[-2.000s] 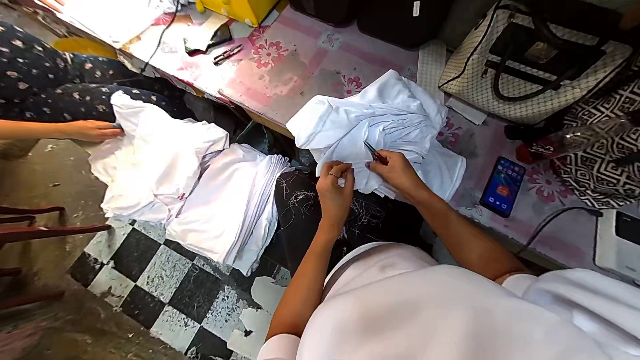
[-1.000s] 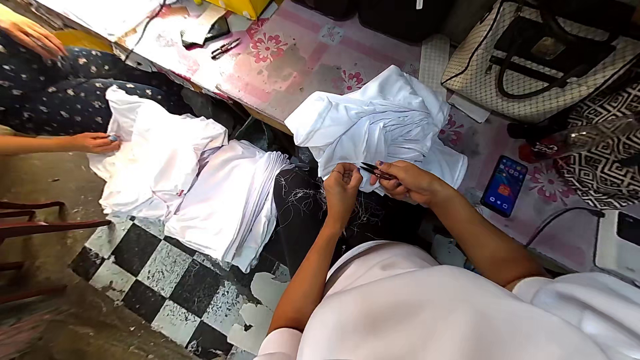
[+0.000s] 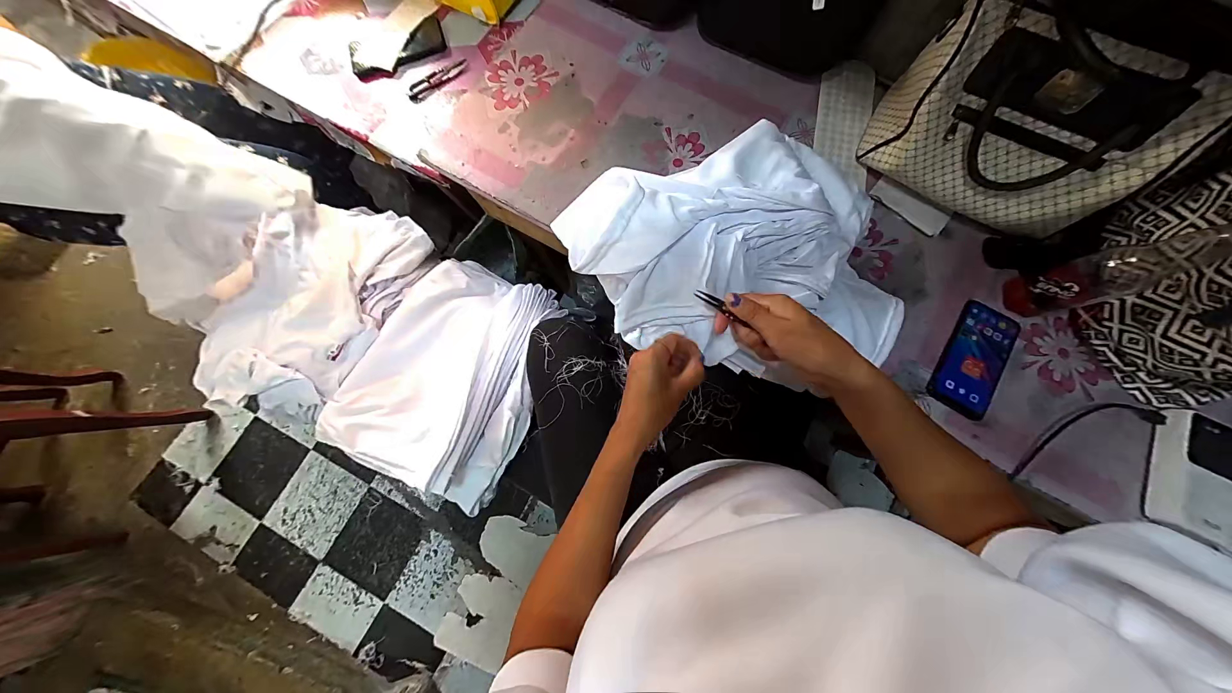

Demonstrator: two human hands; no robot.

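Observation:
A heap of white cloth garments lies gathered at the table's edge in front of me. My right hand is closed around small dark thread snips, whose points face left over the cloth. My left hand pinches the near edge of the white cloth, just left of the snips. Loose white threads are scattered on my dark-clothed lap. Left of my legs lies a stack of folded white garments.
The flower-patterned table bears a second pair of snips, a smartphone, a handbag, a plastic bottle and a white device. Wooden chair legs stand at far left.
The co-worker at the left has raised a white garment, which now spreads over the lap and the pile. My right hand with the snips has moved slightly away from my left.

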